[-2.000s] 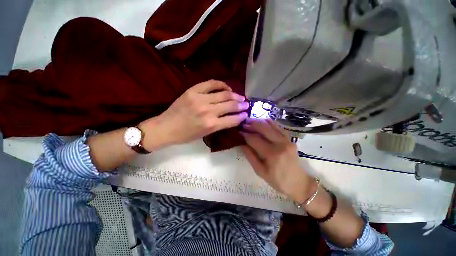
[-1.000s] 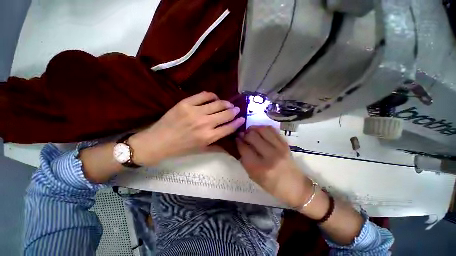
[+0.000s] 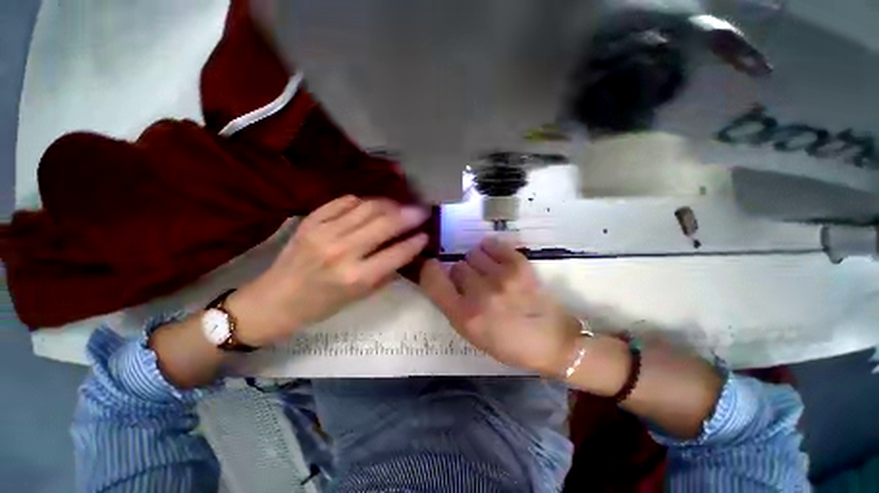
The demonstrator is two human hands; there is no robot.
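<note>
A dark red garment piece [image 3: 145,207] lies bunched on the table left of the machine head, with a white strip [image 3: 262,114] on it. My left hand [image 3: 352,252] rests on the cloth near its right edge, fingers pressed on it beside the lit sewing area. My right hand [image 3: 496,303] is just right of it, thumb and fingertips at the cloth's lower right corner, other fingers curled. The sewing machine head [image 3: 434,77] is blurred and hides the needle and presser foot.
A white ribbed knob [image 3: 626,164] is on the machine's right. A small brown and dark item [image 3: 687,223] lies on the bed. Ruler marks [image 3: 386,344] run along the table's front. Red cloth [image 3: 612,443] hangs below the table at right. A perforated pale panel [image 3: 255,433] is below left.
The view has shifted, and the machine head looks larger and blurred. The cloth and both my hands now sit left of the lit area, further from it than before.
</note>
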